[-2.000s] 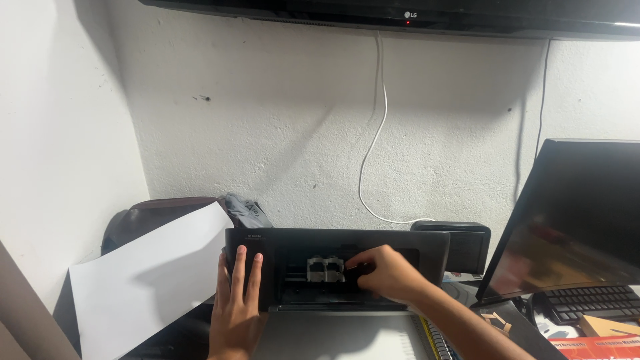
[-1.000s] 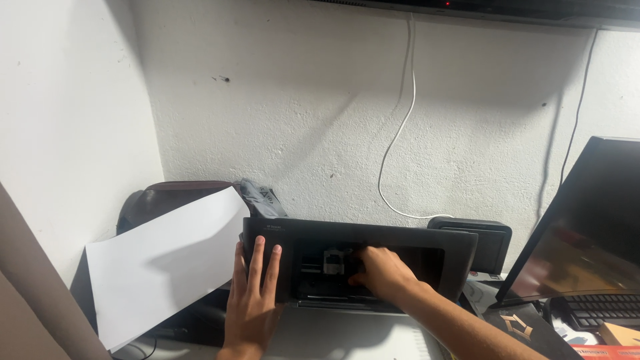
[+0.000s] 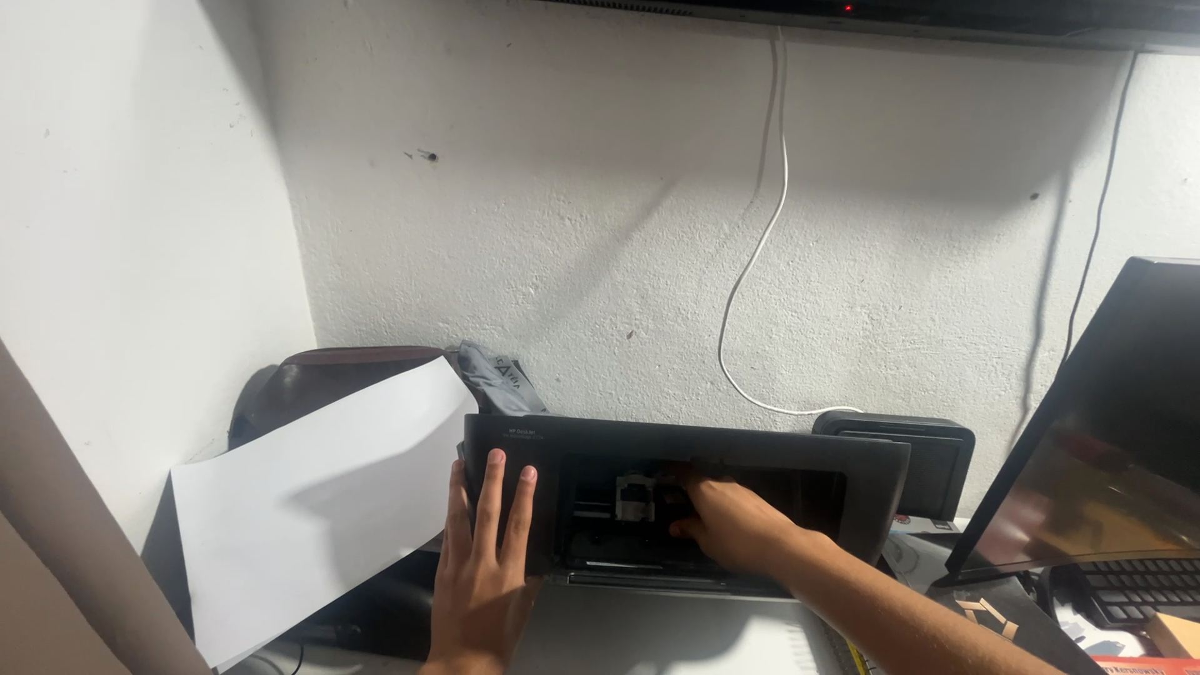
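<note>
A black HP DeskJet printer [image 3: 694, 436] stands at the lower middle, its front opening facing me. My left hand [image 3: 487, 553] lies flat with fingers apart against the front panel, left of the opening. My right hand [image 3: 731, 516] reaches into the opening, with its fingertips at the right side of the cartridge carriage [image 3: 636, 498]. The fingers look bent around something dark at the carriage, but what they hold is hidden in shadow. White sheets of paper [image 3: 319, 525] slant up at the printer's left.
A dark bag [image 3: 347, 375] sits behind the paper. Behind the printer's right end stands a black device [image 3: 937, 459] with a white cable [image 3: 727, 328]. A monitor [image 3: 1106, 422] and a keyboard [image 3: 1134, 586] are at the right.
Two pale carriage slots showed beside my right fingers two seconds ago; now only the left one shows clearly. My left hand stays on the front panel. The view has shifted somewhat.
</note>
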